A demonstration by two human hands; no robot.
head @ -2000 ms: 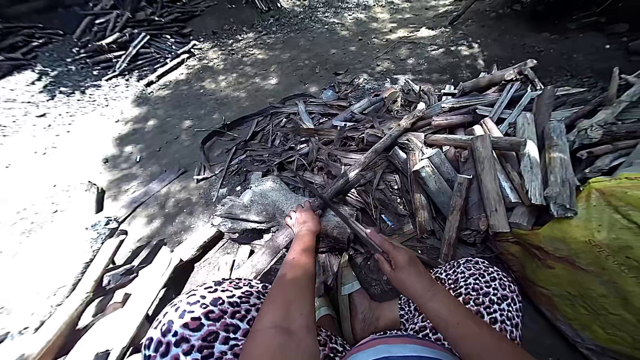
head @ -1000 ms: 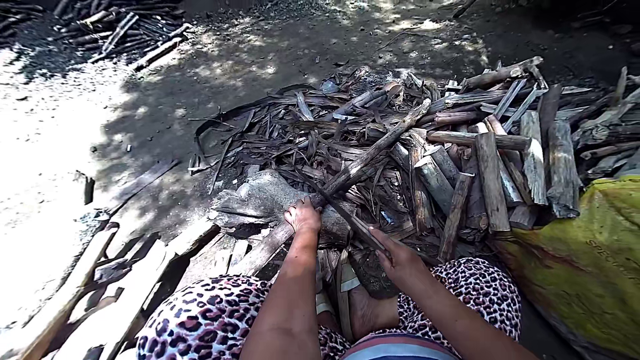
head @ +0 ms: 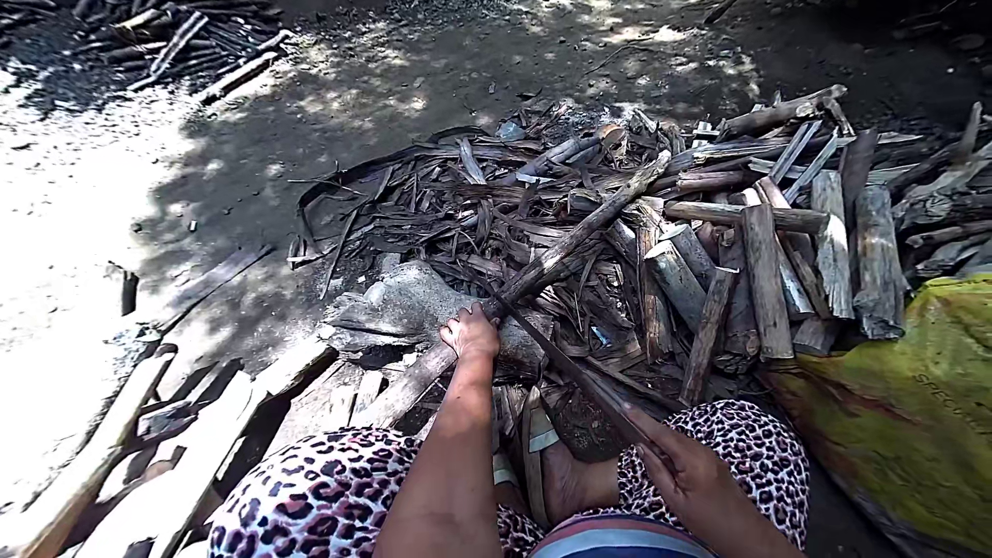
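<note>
A long wooden pole [head: 597, 217] slants over a gnarled wood block [head: 411, 298] in front of my knees. My left hand [head: 473, 333] grips the pole where it crosses the block. In my right hand [head: 674, 457] is a long, dark, narrow blade [head: 558, 353], likely a saw or machete. It lies across the pole just right of my left hand, its far end touching or very near the wood. The handle is mostly hidden by my right fingers.
Bark strips and splinters [head: 457, 194] spread beyond the block. Cut firewood pieces [head: 767, 279] are heaped at the right, beside a yellow-green sack [head: 907, 395]. Split logs [head: 225, 426] lie at the lower left, and more sticks [head: 178, 46] at the far upper left.
My right hand has moved down and back toward my body, drawing the blade with it. My left hand remains on the pole.
</note>
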